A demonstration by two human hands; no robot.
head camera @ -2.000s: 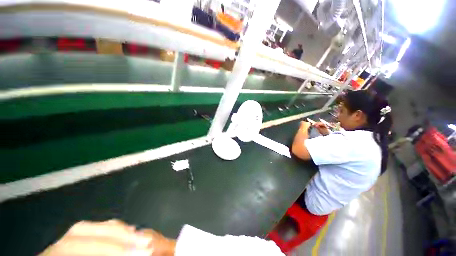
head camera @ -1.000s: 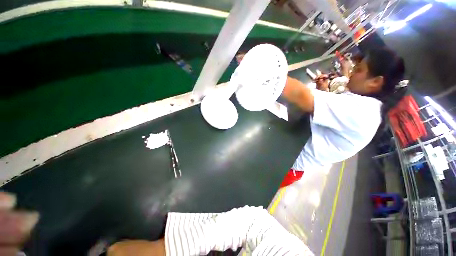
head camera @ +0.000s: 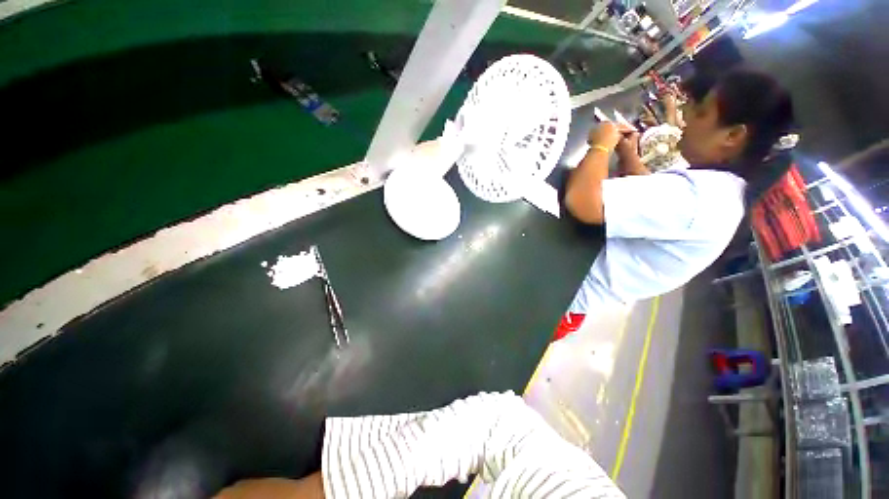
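My right forearm [head camera: 268, 488] in a striped sleeve enters at the bottom, but the hand itself is cut off by the lower edge. My left hand is out of the picture. A heap of small white pieces [head camera: 292, 269] lies on the dark bench top [head camera: 224, 341]. Dark tweezers [head camera: 332, 304] lie beside the heap on its right, one end touching it. What my hands hold is hidden below the frame.
A white desk fan [head camera: 515, 127] stands by the white frame post [head camera: 429, 83], with a white strip [head camera: 542, 198] beside it. Circuit boards [head camera: 310, 100] lie on the green conveyor [head camera: 127, 127]. A seated person [head camera: 663, 229] works at the right.
The view has tilted down and shifted. My left hand, seen at the lower left a second ago, has left the picture. The neighbour's forearm has moved away from behind the fan.
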